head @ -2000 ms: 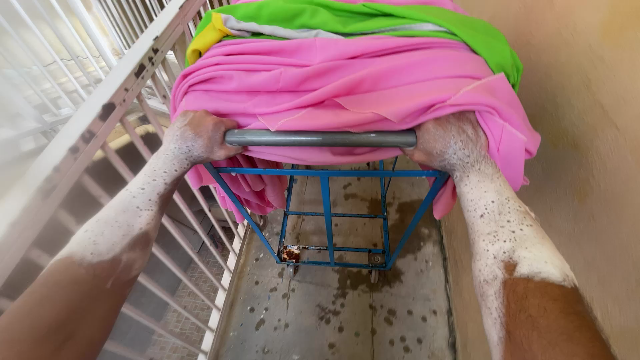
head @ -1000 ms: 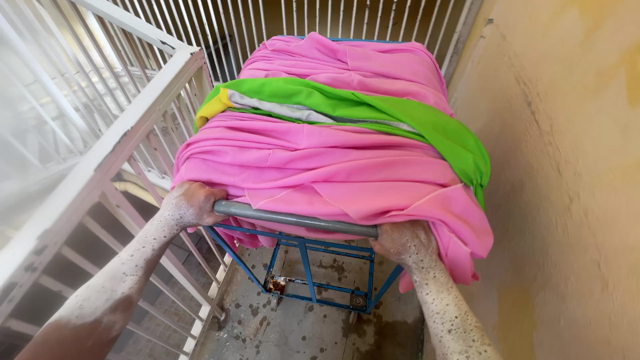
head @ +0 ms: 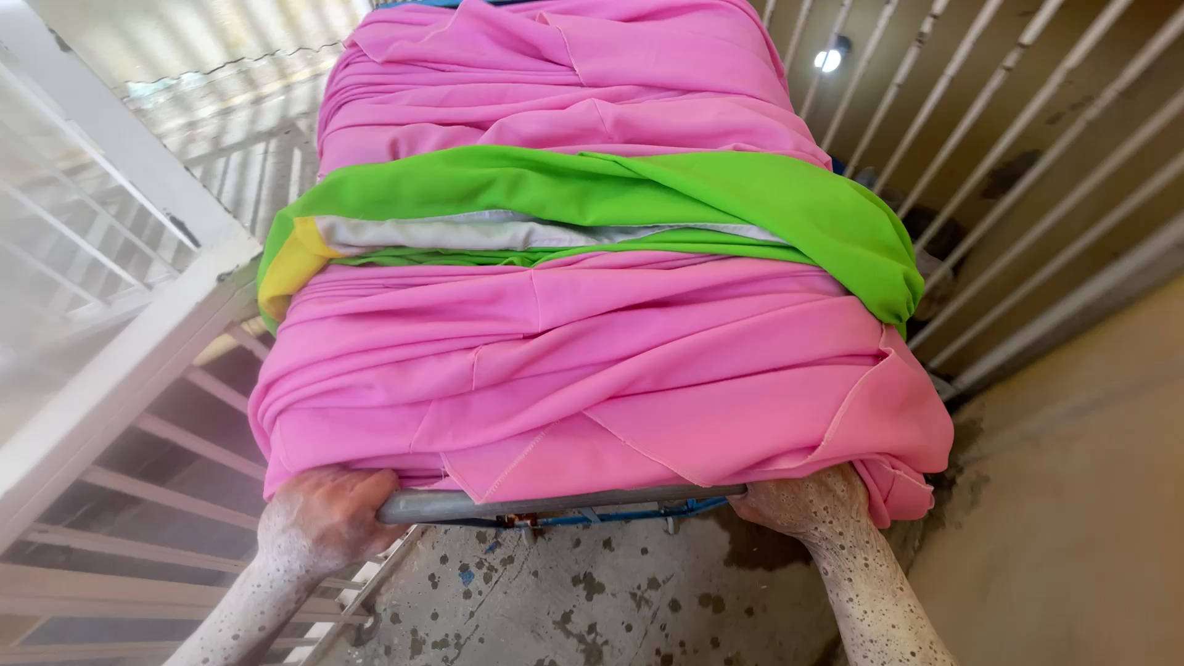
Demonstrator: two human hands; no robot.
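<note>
A grey metal push handle [head: 555,504] crosses the near end of a blue-framed cart. My left hand [head: 328,518] grips its left end, and my right hand [head: 805,499] grips the right end, its fingers partly hidden under cloth. Whitish, spotted foam coats both forearms. Pink fabric [head: 573,370] lies heaped in folds over the cart, touching both hands. Across the heap runs a bright green cloth [head: 740,190] with a grey-white strip [head: 518,233] and a yellow end [head: 301,259] at the left. Little of the blue cart frame [head: 638,513] shows below the handle.
White metal railings [head: 120,398] run close along the left, with chipped paint. More white bars [head: 990,166] slant past the far right side. A beige wall [head: 1073,518] stands at the right. The concrete floor [head: 564,592] is spotted with dark wet marks.
The cart has advanced with both hands on its handle, and the barred railing at the right now stands beside the heap. The view has swung noticeably.
</note>
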